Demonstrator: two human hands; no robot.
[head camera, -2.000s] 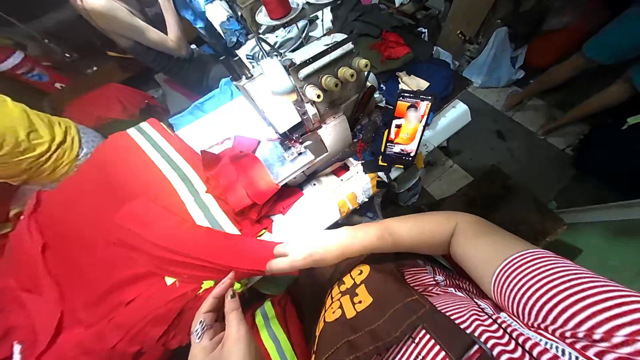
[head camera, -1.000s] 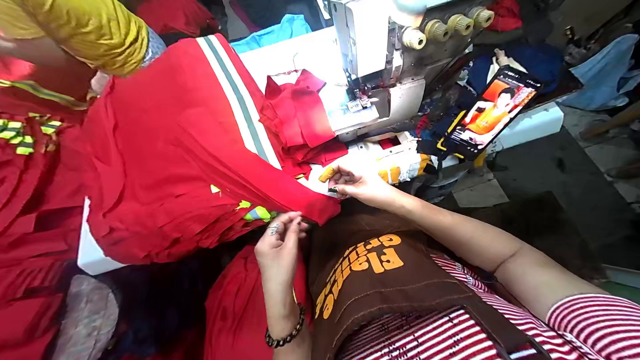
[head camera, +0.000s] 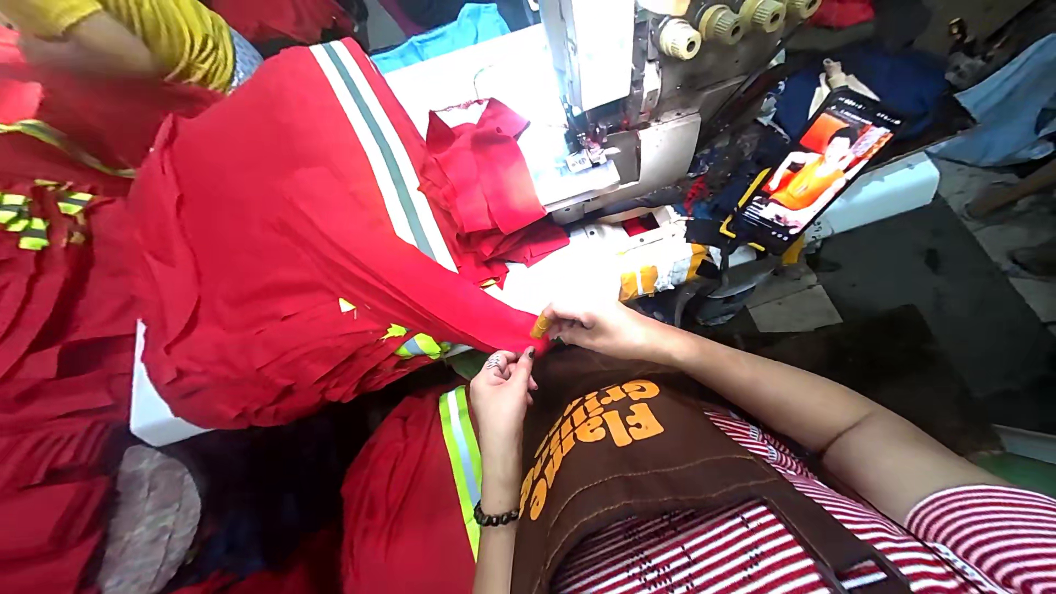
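Red fabric pieces lie piled to the left, the upper one crossed by a white and grey stripe. The pile's narrow right end comes to my hands. My left hand, with a beaded bracelet, pinches its lower edge. My right hand, with a yellow wrap on one finger, holds the same end just above and to the right. Beyond them, smaller red folded pieces lie beside the presser foot of a sewing machine. No fabric is seen under the foot, which is partly washed out by glare.
A phone showing a picture leans at the right of the machine. More red cloth with yellow-green strips hangs at far left, near another person's yellow sleeve. Red cloth with a reflective band lies below my left hand. Light blue cloth lies behind.
My right hand was stretched flat on the fabric's end two seconds ago; its fingers are now curled at the edge. My left hand has come up to the cloth. The view has shifted closer to the machine.
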